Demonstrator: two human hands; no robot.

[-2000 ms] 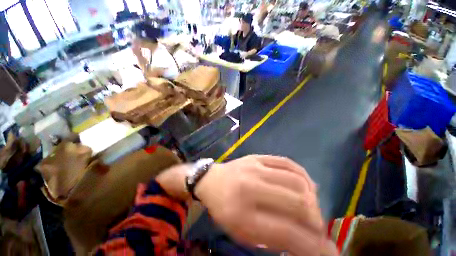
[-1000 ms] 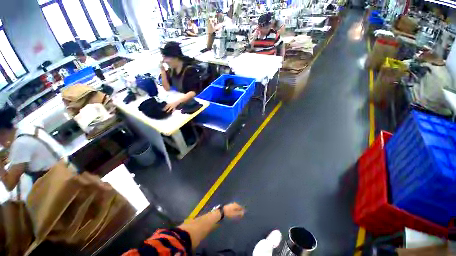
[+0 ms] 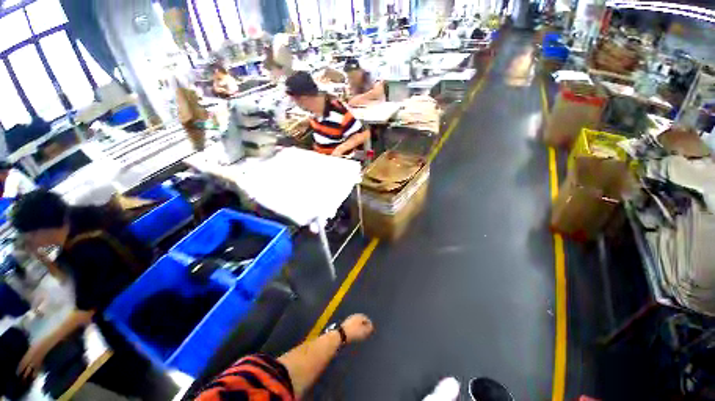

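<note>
My left hand (image 3: 358,327) is stretched forward over the grey floor at the bottom centre, with a wristwatch and an orange-and-black striped sleeve. It is small and blurred; its fingers look curled, and I see nothing in it. A round dark opening or top with a pale rim, probably of the drinking bottle (image 3: 490,390), is cut off by the bottom edge. What holds it is hidden. My right hand is not in view.
An aisle (image 3: 462,266) runs ahead between yellow lines. At left are blue crates (image 3: 205,356), a seated person, a white table (image 3: 294,180) and a carton (image 3: 400,215). At right are cartons (image 3: 584,211), a yellow crate (image 3: 584,149) and stacked pale pieces (image 3: 686,235). A white shoe tip (image 3: 444,389) shows below.
The view has moved forward along the aisle. The blue crates at left are nearer; the red and blue crates at right have left view. My left hand, large and close at first, is now lower and farther out.
</note>
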